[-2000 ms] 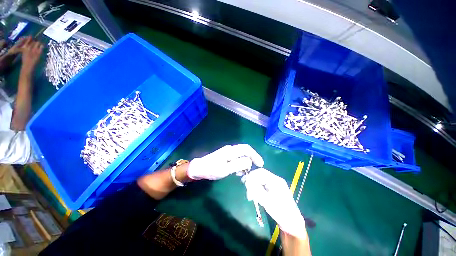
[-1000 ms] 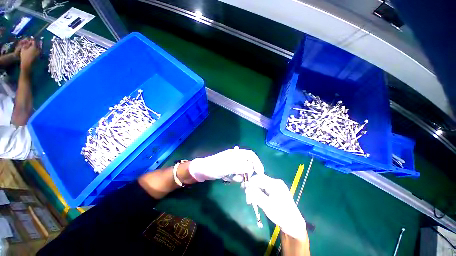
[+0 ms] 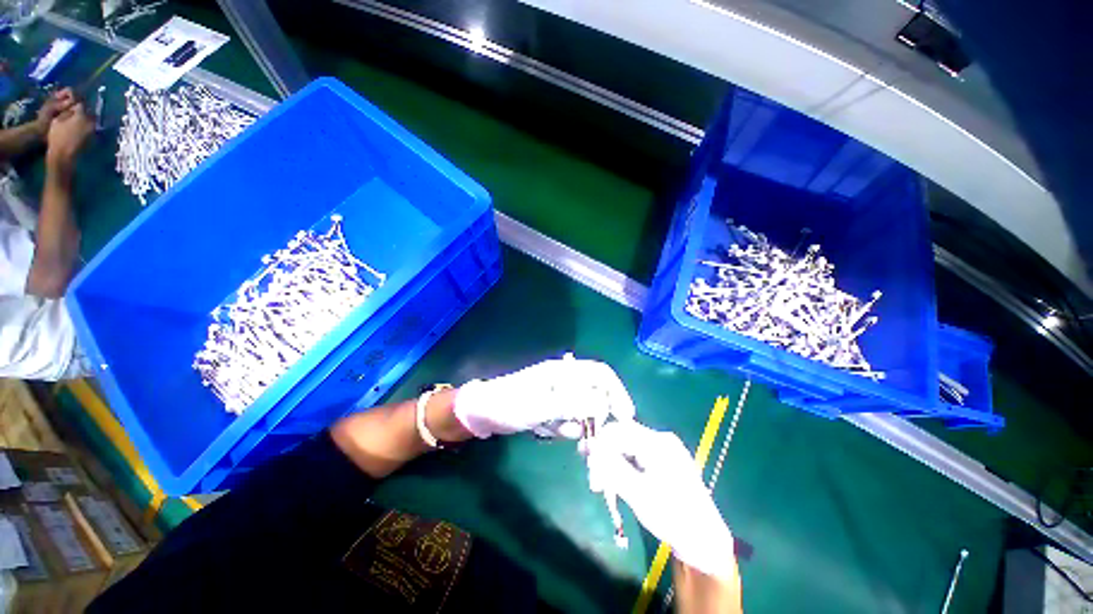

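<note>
My left hand, in a white glove with a pinkish cuff, meets my right hand, also white-gloved, over the green bench. Both hands hold a slender silver-white rod part between them; its lower end hangs out below my right fingers. The fingers and glare hide its upper part, and I cannot tell whether there is more than one rod. A large blue bin at the left holds a heap of rods. A darker blue bin at the right holds another heap.
A small blue tray adjoins the right bin. A lone rod lies at far right. A metal rail runs behind the bench. Yellow tape lies by my right hand. Beyond the large bin are a rod pile, a printed sheet and another person's hands.
My left hand has shifted slightly down and right, closer over my right fingers. My right hand stays almost in place with the rod. The other person's hands have moved slightly.
</note>
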